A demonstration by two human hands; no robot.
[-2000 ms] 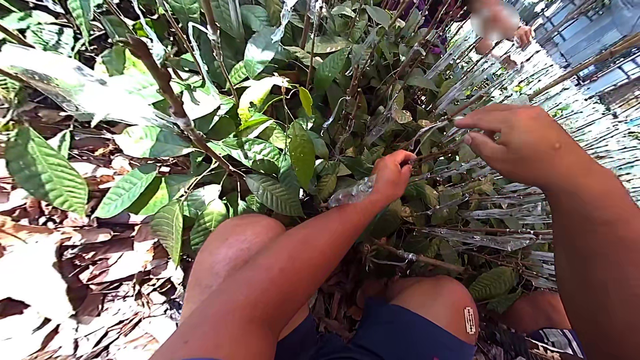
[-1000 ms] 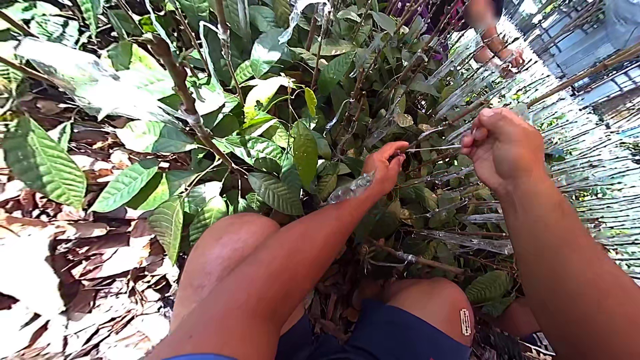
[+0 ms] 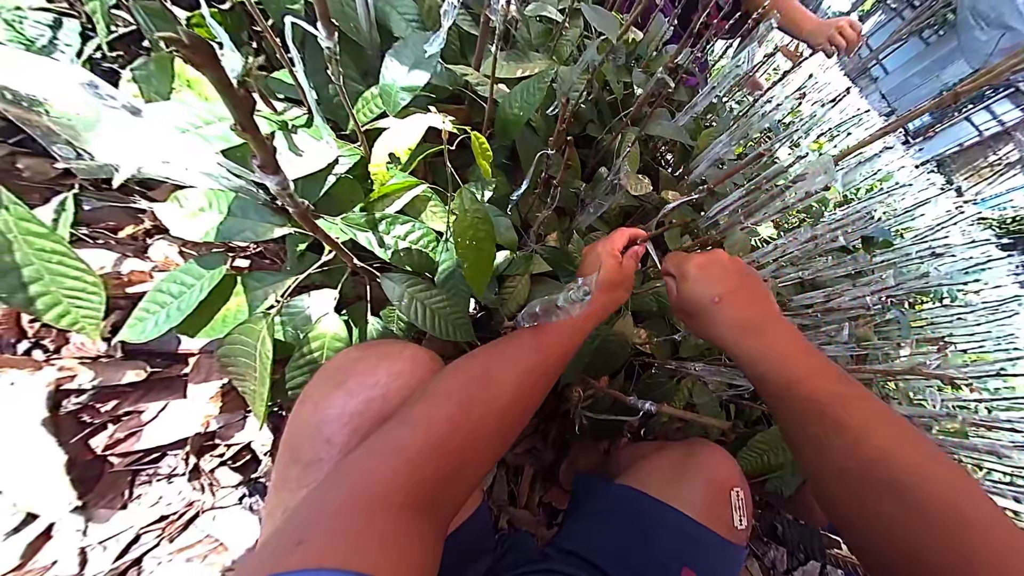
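Note:
Near the middle of the view, my left hand point(image 3: 614, 268) is closed around a thin plant stem point(image 3: 668, 228) among the seedlings. My right hand point(image 3: 716, 292) is just to its right, with fingers pinched on a narrow strip of clear plastic film point(image 3: 652, 252) that runs from the stem between the two hands. Crumpled clear plastic point(image 3: 556, 308) lies against my left wrist. A double-edged razor blade point(image 3: 738, 508) rests flat on my right knee. Below the hands, a cut stem point(image 3: 656, 408) has clear film wrapped about it.
Broad green leaves point(image 3: 424, 304) and a thick brown stem point(image 3: 272, 172) stand at the left over dry leaf litter point(image 3: 144, 448). Many film-wrapped stems point(image 3: 896, 296) crowd the right side. Another person's hand point(image 3: 834, 36) is at the top right, near a long wooden pole point(image 3: 928, 108).
My right hand was farther up and right a second ago, with a strand stretched between the hands; it is now close beside my left hand. The left hand has stayed near the stem.

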